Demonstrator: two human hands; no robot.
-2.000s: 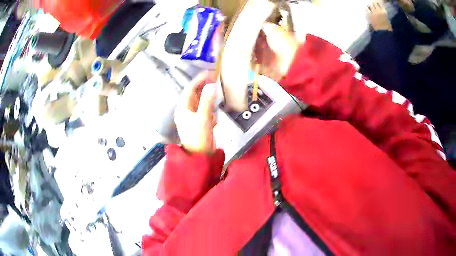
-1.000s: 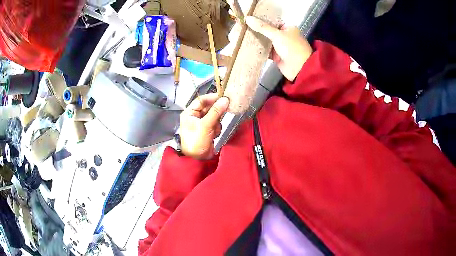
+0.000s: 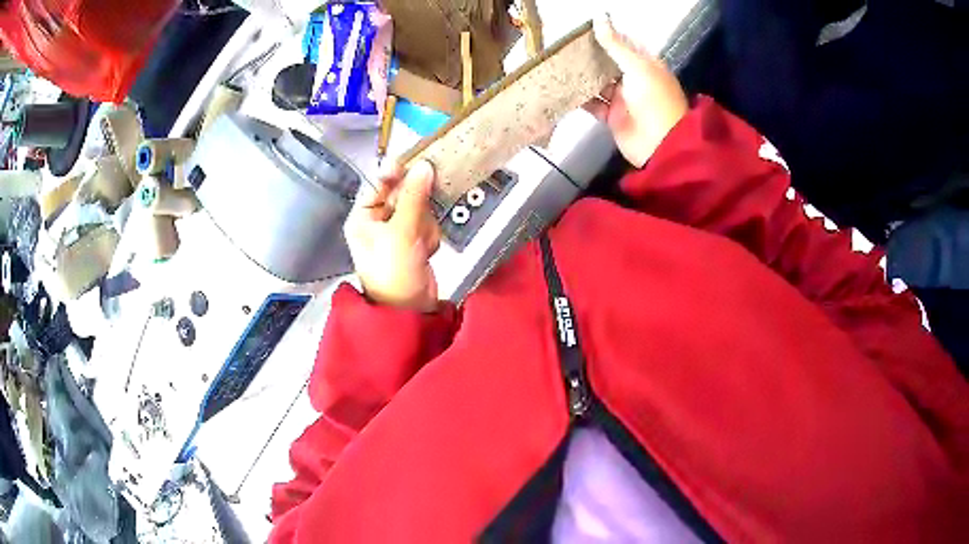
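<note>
A wide tan strip (image 3: pixel 515 112) with a speckled face and a darker brown upper edge is stretched slantwise between my hands. My left hand (image 3: pixel 402 234) pinches its lower left end, thumb on the face. My right hand (image 3: pixel 643 96) holds its upper right end; some of those fingers are hidden behind it. A brown pile of cut pieces (image 3: pixel 441 40) lies behind the strip, with narrow tan-orange strips (image 3: pixel 466 66) near it. A dark tray (image 3: pixel 487 213) with two pale round parts shows just below the strip.
The pale sewing machine (image 3: pixel 266 202) with its dark control panel (image 3: pixel 255 351) stands left of my hands. A blue packet (image 3: pixel 349 64) and an orange-handled slim tool (image 3: pixel 388 124) lie behind. Thread cones (image 3: pixel 159 197) cluster far left. A red plastic bag (image 3: pixel 90 37) is upper left. Dark clothing (image 3: pixel 818 117) shows upper right.
The strip has turned from steep to a flatter slant, and its speckled face shows along its length. My left hand has moved slightly left and up, uncovering the dark tray.
</note>
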